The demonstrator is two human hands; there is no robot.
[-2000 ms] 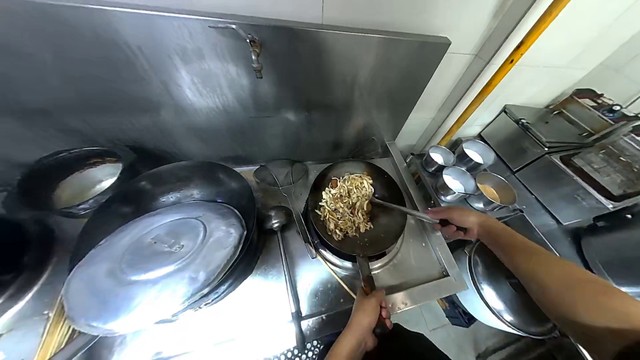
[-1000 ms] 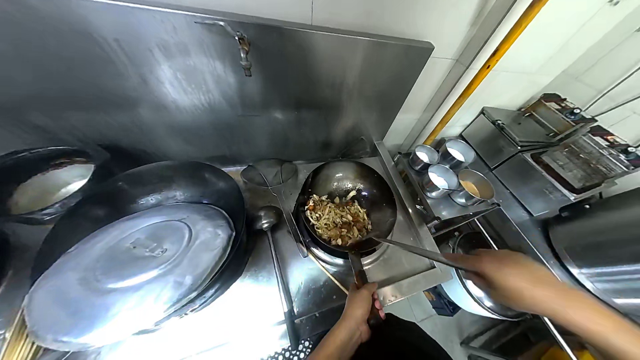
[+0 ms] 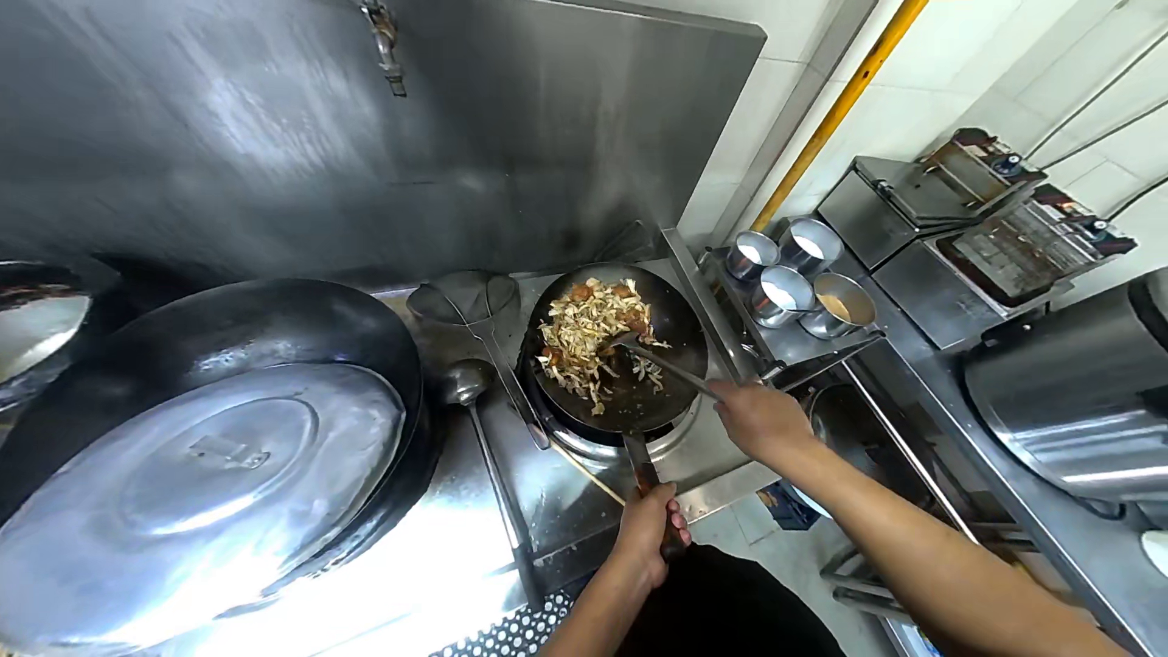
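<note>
A dark wok (image 3: 671,319) with a long handle sits on the burner ring of the steel stove. Shredded pale food (image 3: 584,328) with some browned pieces lies mostly in its back and left part. My left hand (image 3: 650,525) is closed around the wok's wooden handle at the near side. From the right, my right hand (image 3: 762,420) grips a metal cooking ladle or spatula (image 3: 675,368); its head touches the food near the middle of the wok. The end of that tool's handle is hidden in my hand.
Left of the wok lie a wire strainer (image 3: 463,297) and a steel ladle (image 3: 467,381). A large black wok (image 3: 274,315) with a metal lid (image 3: 265,456) fills the left. Metal pots of seasoning (image 3: 782,297) stand at right, before steel appliances (image 3: 1004,246). A tap (image 3: 385,46) hangs behind.
The food, lower in the wok one second ago, now spreads toward its back and left. My right hand and its tool have moved closer in over the wok. My left hand stays on the handle.
</note>
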